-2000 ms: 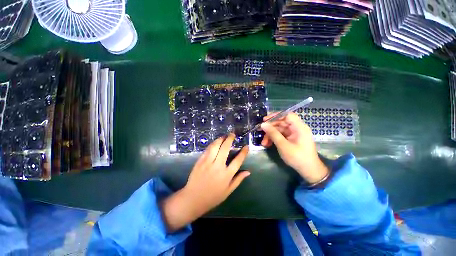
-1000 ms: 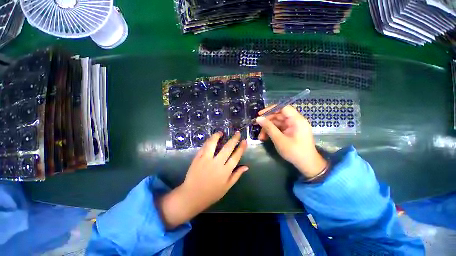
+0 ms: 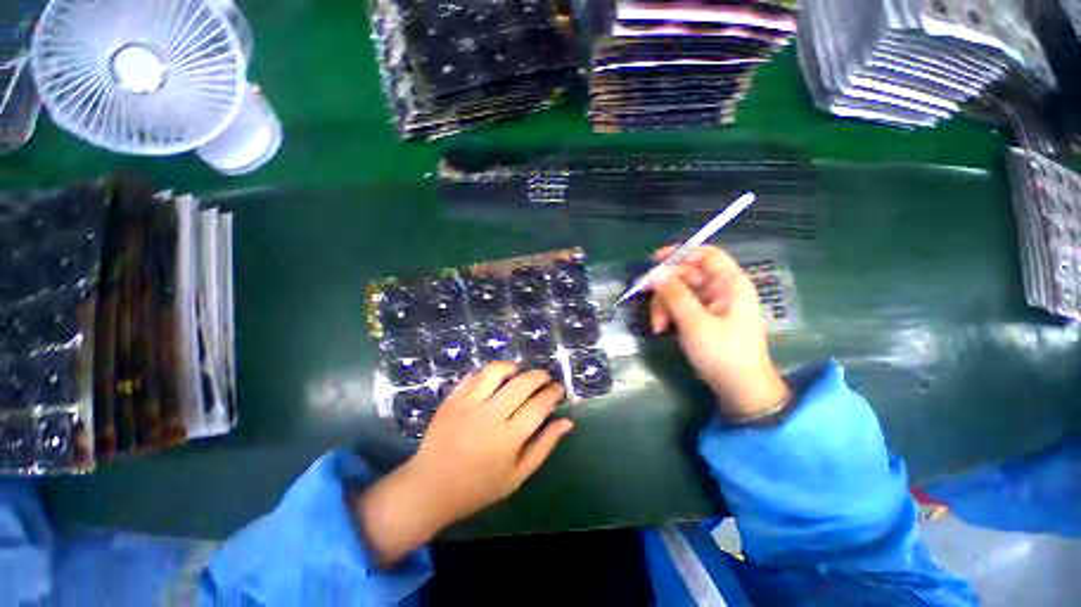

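The blister tray (image 3: 492, 311) of round black parts lies on the green mat, slightly tilted. My left hand (image 3: 484, 441) rests flat over its lower middle, fingers spread a little, hiding some cells. My right hand (image 3: 709, 318) holds the tweezers (image 3: 715, 227) like a pen. Their tip is just off the tray's right edge, over the left part of the liner sheet (image 3: 780, 296). The hand covers much of the liner sheet; its black marks show to the right. Whether the tip holds a piece is too small to tell.
Dark spare sticker sheets (image 3: 640, 196) lie behind the tray. A tray stack (image 3: 142, 320) leans at the left. A white fan (image 3: 136, 71) stands rear left. Dark tray stacks (image 3: 474, 59) and pale stacks (image 3: 913, 59) stand at the back. Another pale stack (image 3: 1049, 231) is at the right edge.
The view has shifted. My right hand and the tweezers' tip have moved right, off the tray's cells to beside its edge. My left hand is still on the tray, which now looks more tilted.
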